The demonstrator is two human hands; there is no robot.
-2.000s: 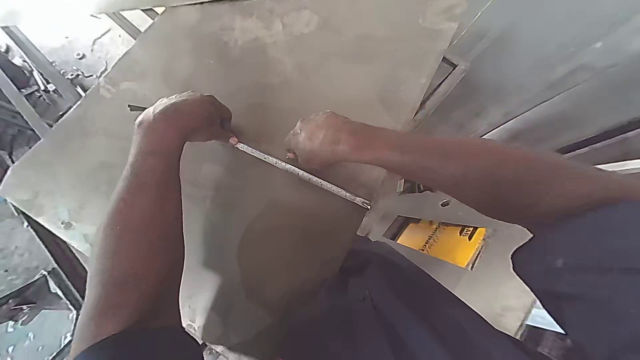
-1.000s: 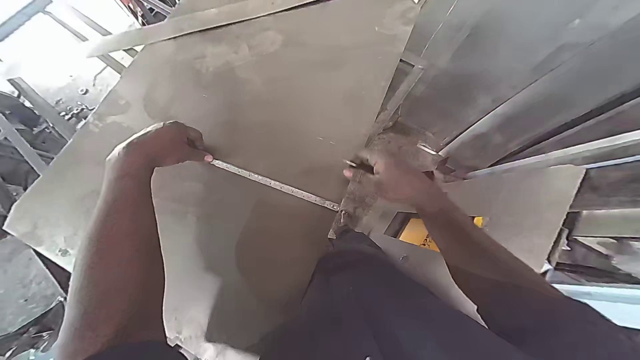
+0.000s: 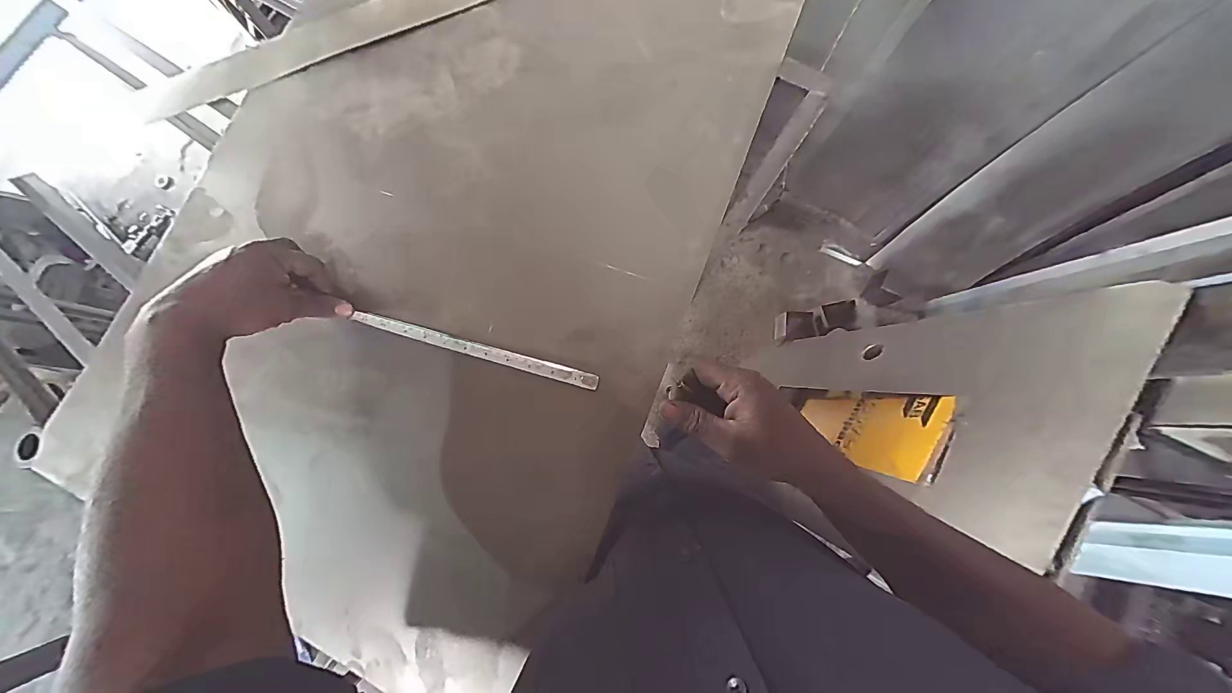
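Note:
A large grey metal sheet [image 3: 539, 192] lies in front of me. My left hand [image 3: 260, 289] rests over its left part, the fingers closed on one end of a narrow marked metal ruler [image 3: 472, 349]. The ruler's other end lies on the sheet, a little short of its right edge. My right hand [image 3: 731, 414] is by the sheet's lower right edge, near a small metal corner piece with a hole [image 3: 664, 404]. Its fingers are curled, and something small and dark may be between them; I cannot tell what.
At the right, a metal plate [image 3: 1020, 414] has a rectangular cutout with a yellow printed package [image 3: 881, 433] showing through. Small dark metal pieces [image 3: 818, 320] stand beside it. Long metal panels [image 3: 962, 135] lie at the upper right. A flat strip [image 3: 318, 48] crosses the sheet's top left.
My right hand has moved from over the sheet to its right edge, then down toward my body. The ruler's far end has shifted away from the corner piece, where it was in the earlier frames.

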